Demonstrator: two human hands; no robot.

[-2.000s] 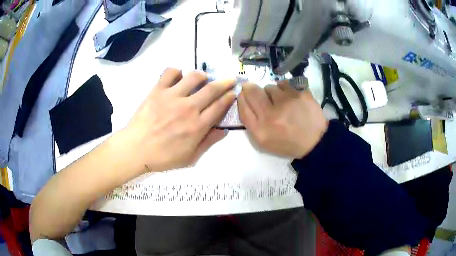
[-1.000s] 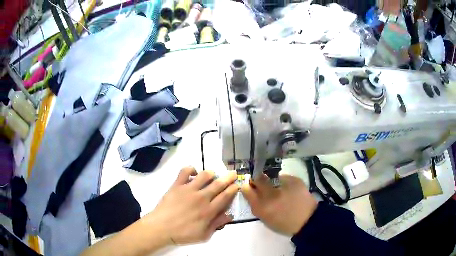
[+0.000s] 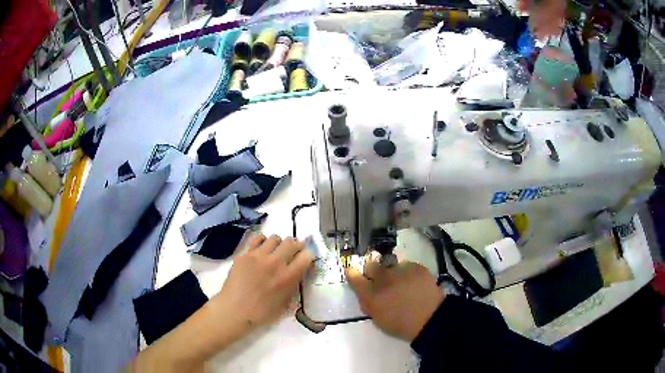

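The white sewing machine head [image 3: 430,171] stands over the needle area, with the presser foot and needle small and blurred under it. My left hand [image 3: 268,275] lies palm down left of the needle. A small pale blue piece [image 3: 312,249] shows at its fingertips; I cannot tell if they grip it. My right hand [image 3: 394,295] is at the front right of the needle, fingertips close to it and partly behind machine parts; what they hold is hidden. Grey-blue and black sewn pieces [image 3: 219,207] lie heaped behind my left hand. A black fabric piece [image 3: 171,304] lies left of my left wrist.
Black-handled scissors [image 3: 470,268] and a small white case [image 3: 503,253] lie right of my right hand. A dark flat rectangle [image 3: 563,285] is further right. Long grey-blue panels [image 3: 109,218] cover the left side. Thread spools [image 3: 264,47] stand in a basket behind the table.
The view has tilted up, showing more behind the machine. My left hand has moved left, away from my right hand and the needle. My right hand stays near the needle.
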